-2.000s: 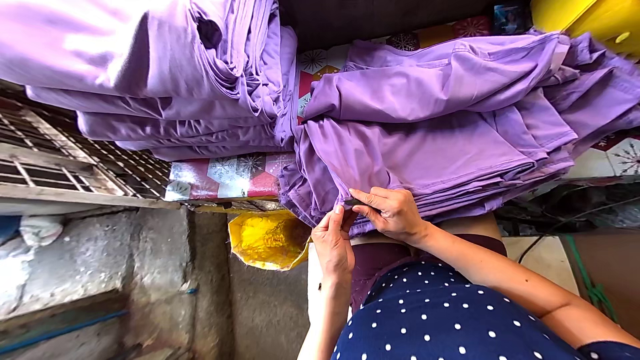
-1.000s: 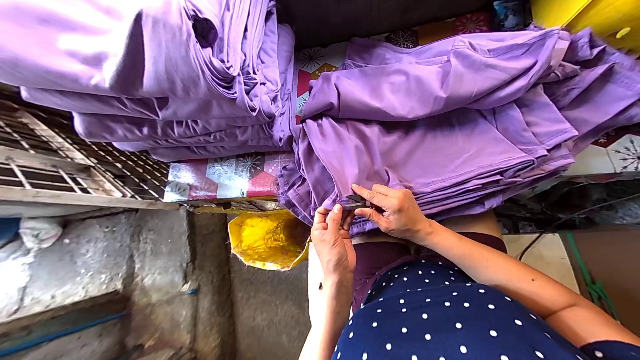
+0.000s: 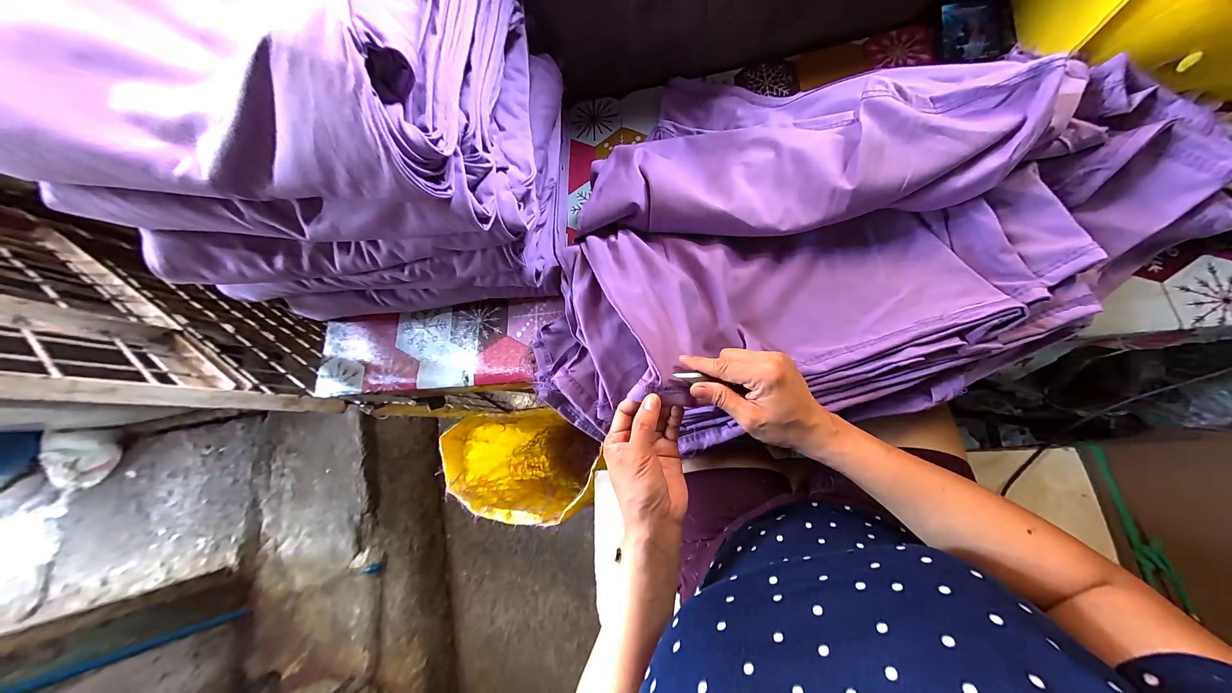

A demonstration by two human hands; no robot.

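A stack of purple garments (image 3: 799, 279) lies in front of me, its near edge at my lap. My left hand (image 3: 647, 452) pinches the near left corner of the top garment between thumb and fingers. Just right of it, my right hand (image 3: 765, 395) holds a small dark tool with a shiny metal tip (image 3: 688, 376), perhaps thread snips, against the pinched cloth. My fingers hide most of the tool, so its exact kind is unclear. A taller pile of folded purple garments (image 3: 327, 144) rises at the upper left.
Both piles rest on a surface with a snowflake-patterned cover (image 3: 443, 346). A yellow bag (image 3: 515, 467) hangs open below its near edge. A metal grille (image 3: 144, 298) stands at the left. At the upper right is a yellow object (image 3: 1145, 43), and a green cord (image 3: 1141, 539) lies at the lower right.
Both hands stay at the same corner of the garment. The tool in my right hand has shifted slightly, with its metal tip now showing. The piles have not moved.
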